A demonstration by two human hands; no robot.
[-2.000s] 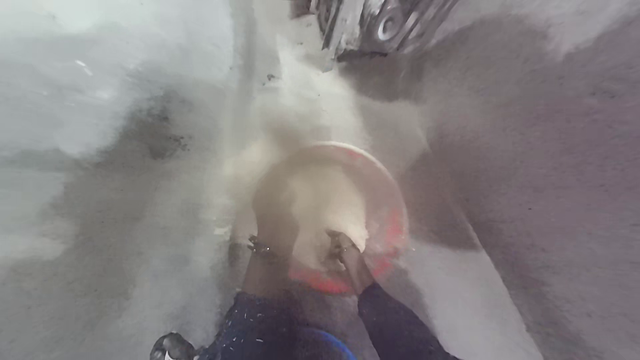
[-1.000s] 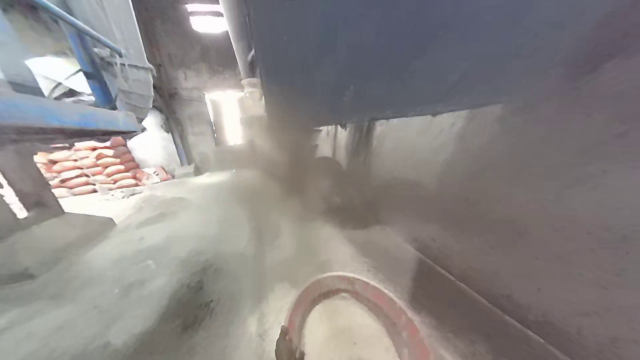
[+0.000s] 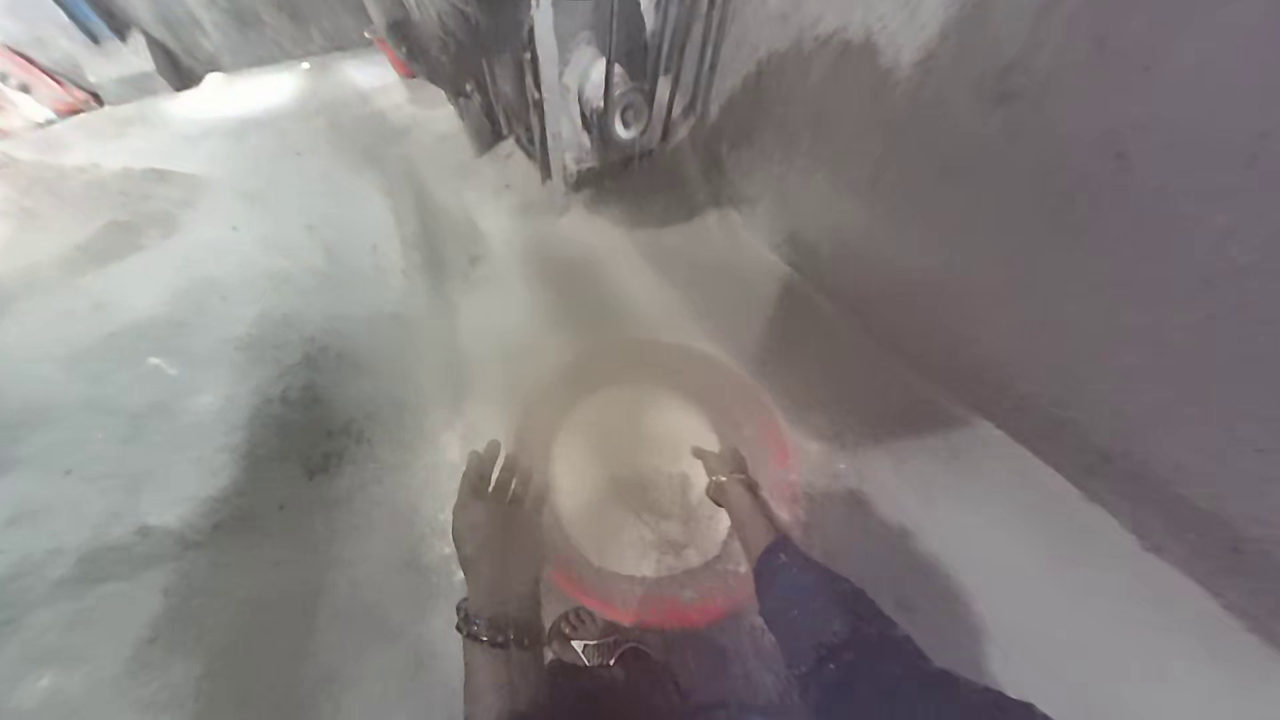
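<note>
A round, dusty pan (image 3: 680,605) with a broad red rim stands on the floor in front of me, pale powder (image 3: 640,480) filling its middle. My left hand (image 3: 495,520), bracelet at the wrist, is spread just off the pan's left side, with nothing in it. Over the right part of the pan is my right hand (image 3: 725,470), its index finger pointing inward across the powder. Its other fingers look curled, and no held object shows. Dust haze blurs the pan's far rim.
A dusty machine part (image 3: 625,115) with a round fitting stands beyond the pan. A grey wall (image 3: 1050,250) rises at the right. Powder covers the floor (image 3: 200,400) at the left. My foot in a sandal (image 3: 590,635) is close to the pan's near edge.
The view has tilted down again since one second ago. Two seconds ago both hands were over the pan; now my left hand is beside it, fingers spread.
</note>
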